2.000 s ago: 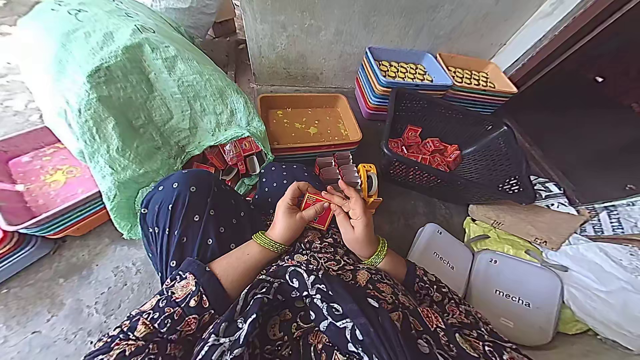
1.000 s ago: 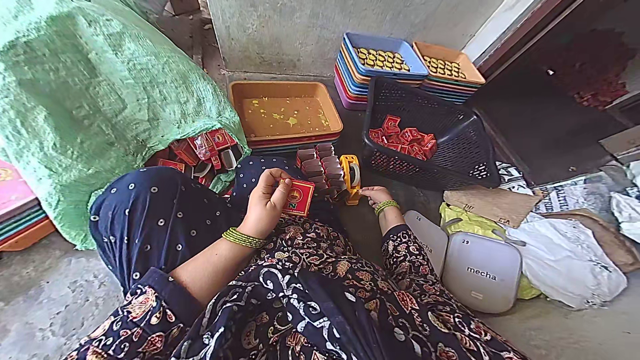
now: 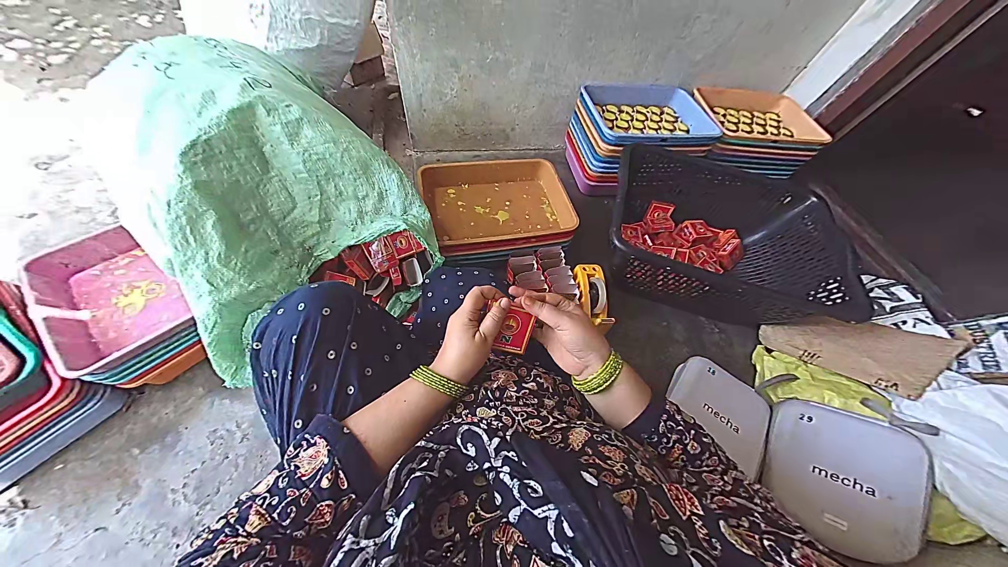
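Over my lap, my left hand (image 3: 472, 331) grips the left side of a small red printed cardboard box (image 3: 513, 327). My right hand (image 3: 568, 329) is at its top right, thumb and finger pinched near the upper edge; whether they hold a piece of tape I cannot tell. Just beyond my hands stand several small open-topped boxes (image 3: 543, 272) in rows. Close to their right is a yellow tape dispenser (image 3: 592, 293) with a roll in it. More red boxes (image 3: 386, 260) show in the mouth of a green woven sack (image 3: 276, 165) at the left.
A black plastic basket (image 3: 756, 268) at the right holds red boxes (image 3: 685, 236). Behind my hands is an orange tray (image 3: 496, 236) on a stack. Blue (image 3: 693, 98) and orange (image 3: 811, 130) trays hold small yellow-topped items. Pink trays (image 3: 55, 315) stand left; two grey lidded cases (image 3: 846, 504) lie right.
My right hand was at the tape dispenser a second ago and is now back at the red box. My left hand has kept hold of the box.
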